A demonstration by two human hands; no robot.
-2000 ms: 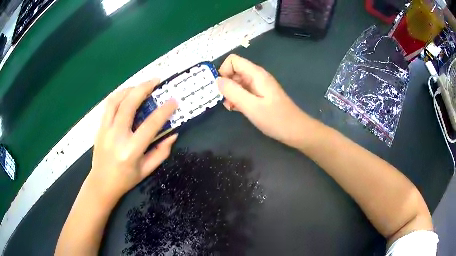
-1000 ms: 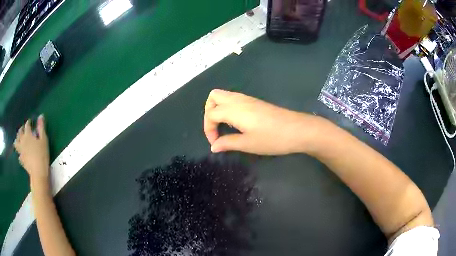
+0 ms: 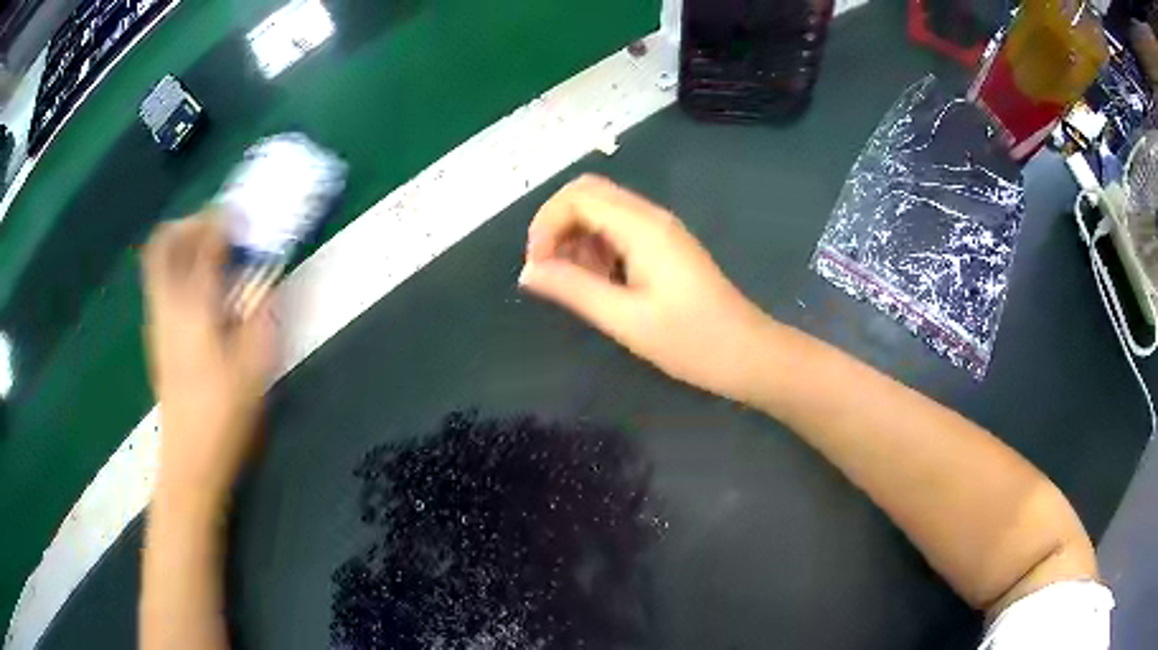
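A handset assembly, blurred, with a white face and blue edge, is held in my left hand over the belt's pale edge. My right hand is raised over the dark bench, thumb and fingertips pinched together. Whether a tiny part is between the fingertips is too small to tell. A wide loose pile of tiny black parts lies on the bench below my right hand.
The green conveyor belt with its white rail curves across the left, carrying another handset. A smartphone stands at the top. A clear zip bag, a red and amber container and a white cable are at right.
My left hand has come from the empty belt towards the right and now holds a handset. My right hand has risen from near the pile. The other handset on the belt has shifted right.
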